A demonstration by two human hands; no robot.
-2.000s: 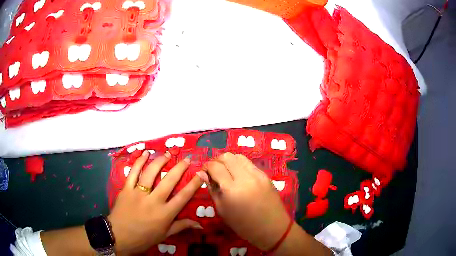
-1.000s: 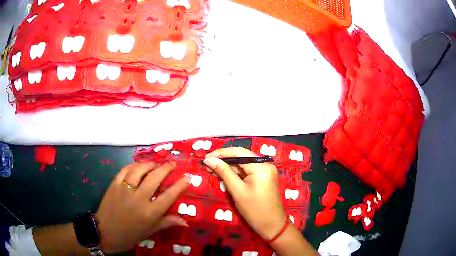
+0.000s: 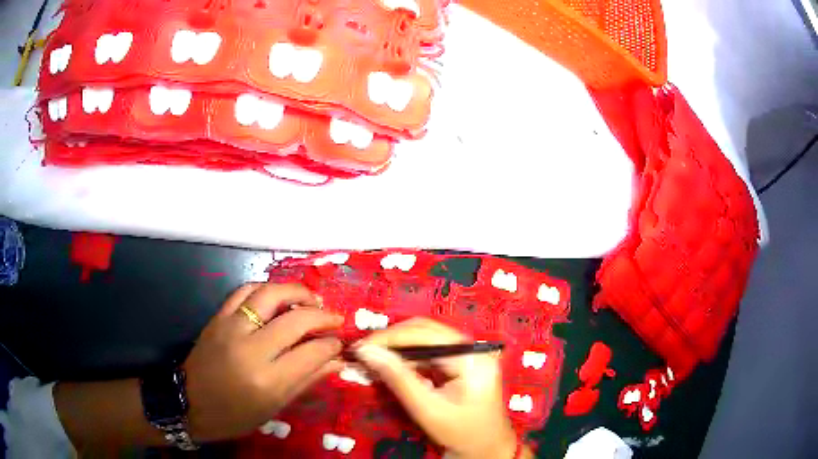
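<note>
The red moulded sheet point(image 3: 484, 309) with paired white ovals lies on the dark green tabletop, with a gap in its top row. My left hand point(image 3: 269, 354), with a ring and a watch, rests on the left part of the sheet with its fingers bent; whether it pinches the sheet cannot be told. My right hand point(image 3: 439, 385) holds dark pen-like tweezers point(image 3: 448, 350), lying nearly level, with the fingers at their left end beside my left fingertips. The tweezers' tip is hidden at the fingers.
A stack of eyed sheets point(image 3: 242, 76) and an orange perforated basket point(image 3: 619, 40) are on the white cover point(image 3: 502, 179). Plain red sheets point(image 3: 691, 242) are stacked right. Loose plain pieces point(image 3: 594, 363), eyed pieces point(image 3: 648, 396) and tissue point(image 3: 599, 446) lie right of the sheet.
The view has shifted, so the stacks sit further right. Both hands have moved lower on the sheet. The tweezers show clearly now; two seconds ago they were mostly hidden in my right hand.
</note>
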